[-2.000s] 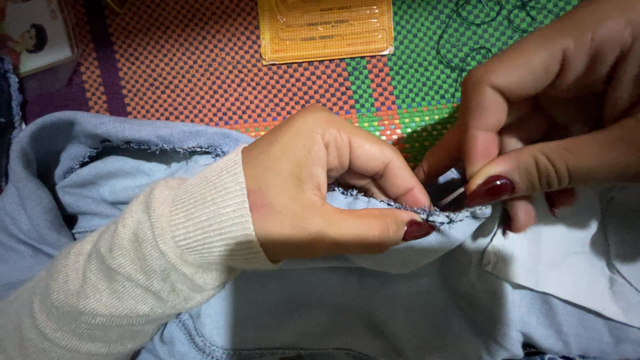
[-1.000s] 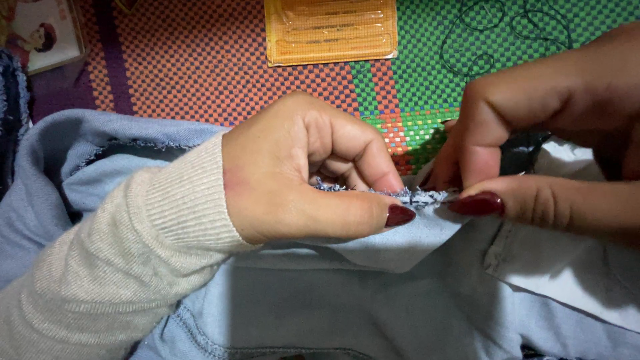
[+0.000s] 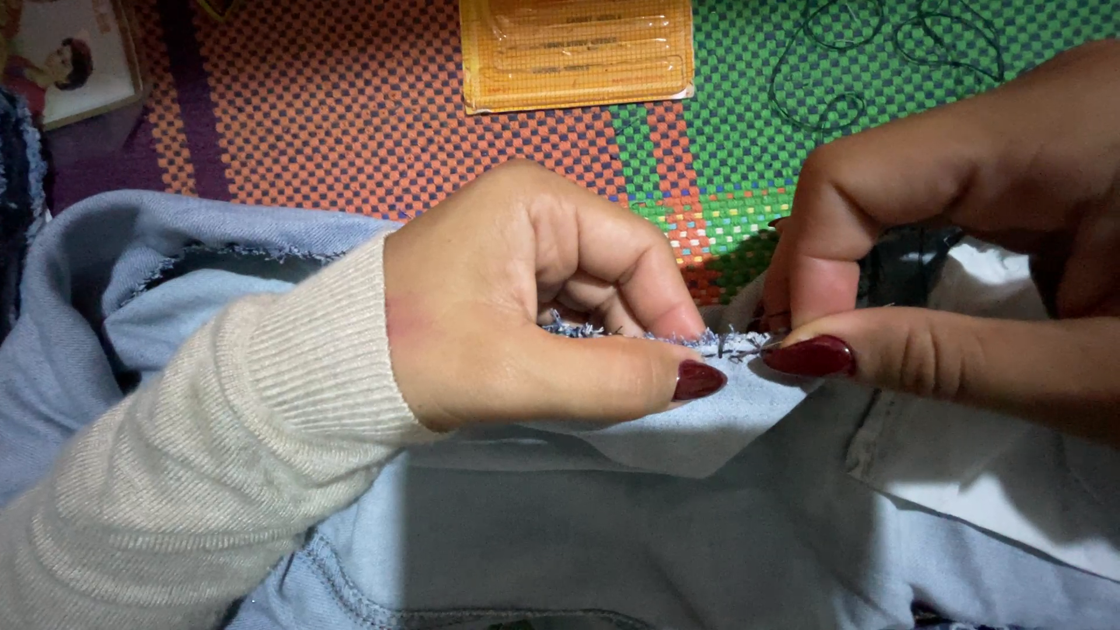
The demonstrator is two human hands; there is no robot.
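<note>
Light blue denim cloth [image 3: 630, 525] with frayed edges lies across the lower view. Between thumb and fingers, my left hand [image 3: 542, 324] pinches a frayed, dark-stitched denim edge [image 3: 739, 343]. Just right of it, the thumb and forefinger of my right hand [image 3: 910, 289] close on the same edge. A thin, dark sliver, perhaps a needle, shows at the right thumbnail; most of it is hidden by the fingers. A white cloth piece [image 3: 910, 437] lies under and beside my right hand.
An orange needle packet [image 3: 577, 57] lies on the woven orange and green mat [image 3: 350, 114]. Loose dark thread [image 3: 822, 87] curls at the upper right. A picture-printed case [image 3: 87, 70] is at the upper left, above dark frayed denim [image 3: 13, 184].
Two seconds ago a shiny needle showed between my right fingertips, pointing at the edge; now hardly any of it shows. My right fingertips have come down onto the edge beside my left thumb.
</note>
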